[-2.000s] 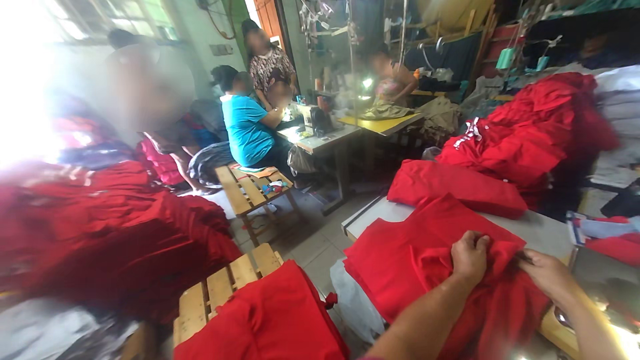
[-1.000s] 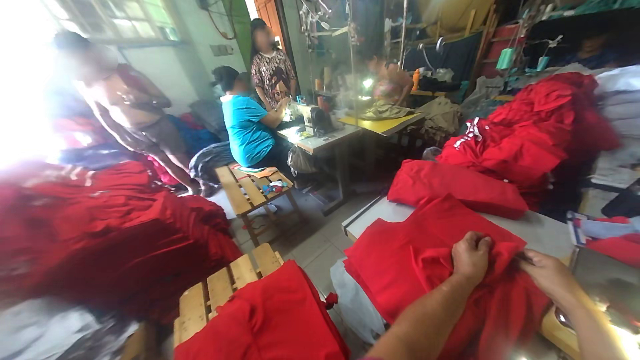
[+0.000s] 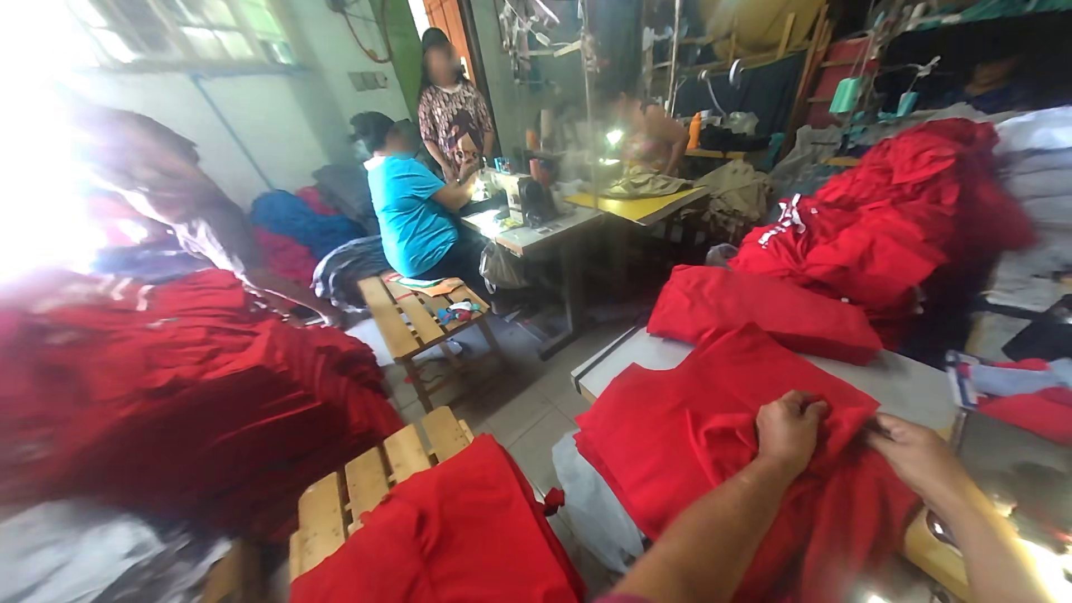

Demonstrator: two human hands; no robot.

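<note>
On the table at the right lie red fabric pieces (image 3: 670, 419), their lower part hanging over the near edge. My left hand (image 3: 789, 431) is closed on a fold of this cloth. To its right, my right hand (image 3: 913, 452) pinches the cloth's edge between thumb and fingers. A folded stack of red fabric (image 3: 754, 310) rests just behind, on the table's far side. Another red cloth (image 3: 444, 528) is draped over a slatted wooden bench (image 3: 364, 481) at the lower middle. Part of a lit machine (image 3: 938, 528) shows below my right hand.
Large red fabric heaps stand at the left (image 3: 209, 402) and back right (image 3: 888, 218). A person in a blue shirt (image 3: 414, 213) sits at a sewing machine (image 3: 523, 197); another stands behind. At the far left a person (image 3: 167, 184) bends over the heap. A slatted stool (image 3: 419, 322) stands mid-floor.
The person at the far left, upright one second ago, now bends down over the red heap. My hands hold the cloth in nearly the same place.
</note>
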